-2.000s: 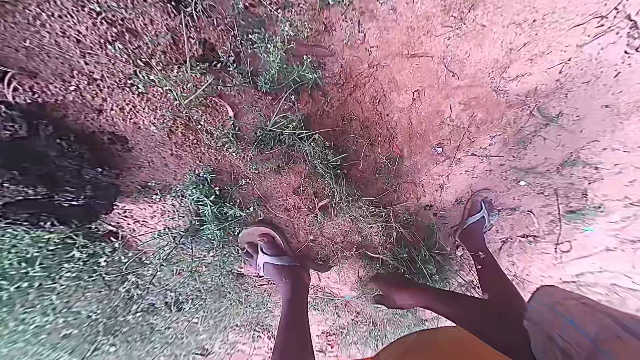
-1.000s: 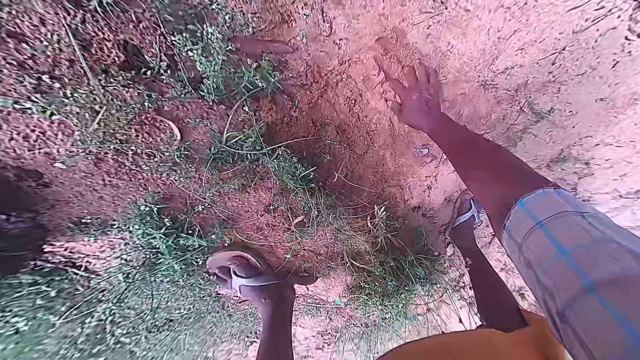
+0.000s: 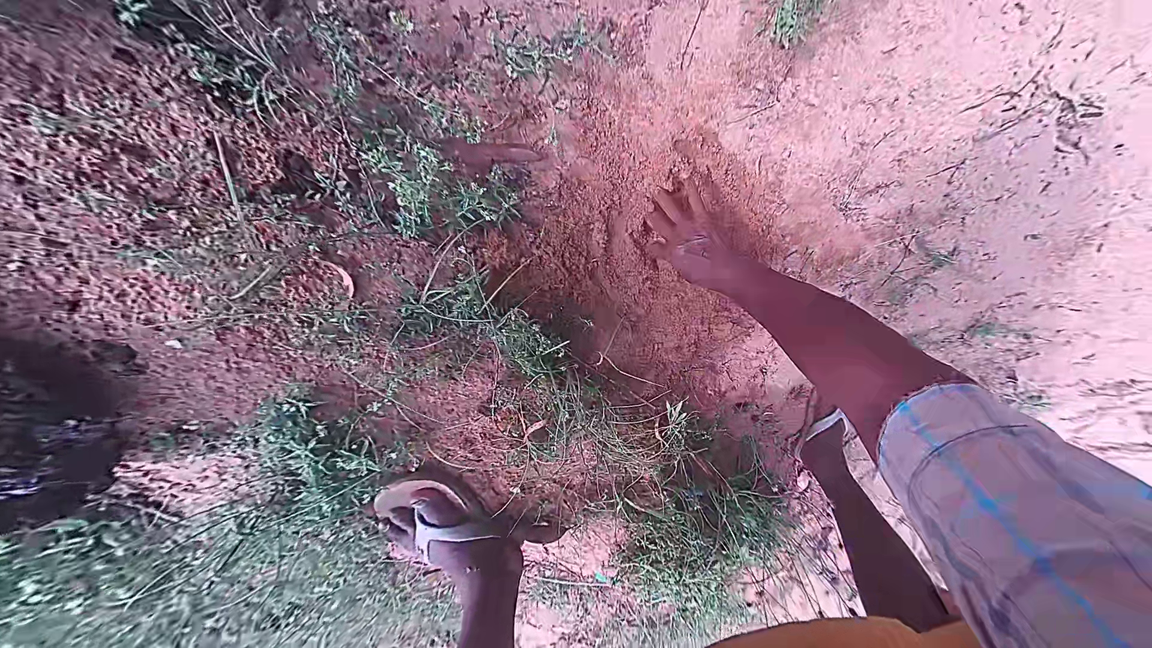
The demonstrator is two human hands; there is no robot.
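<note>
My right hand (image 3: 691, 236) is stretched out over bare reddish soil (image 3: 621, 261), palm down, its fingers spread and nothing held in it. Whether the fingertips touch the soil is hard to tell. A plaid sleeve with a blue stripe (image 3: 1008, 513) covers the upper part of that arm. To the left of the hand grow low green weeds (image 3: 432, 189), and a brown elongated object (image 3: 499, 153) lies beside them. My left hand is out of the frame.
My sandalled feet stand on the ground, one (image 3: 441, 517) at the lower centre by grass tufts (image 3: 315, 450), the other (image 3: 823, 436) behind the sleeve. A dark patch (image 3: 54, 432) lies at the left edge. Thin twigs (image 3: 1035, 99) lie at upper right.
Two seconds ago a hand was low, near the feet; one second ago my right arm reached out over the soil. Now the hand is further left over the loosened soil.
</note>
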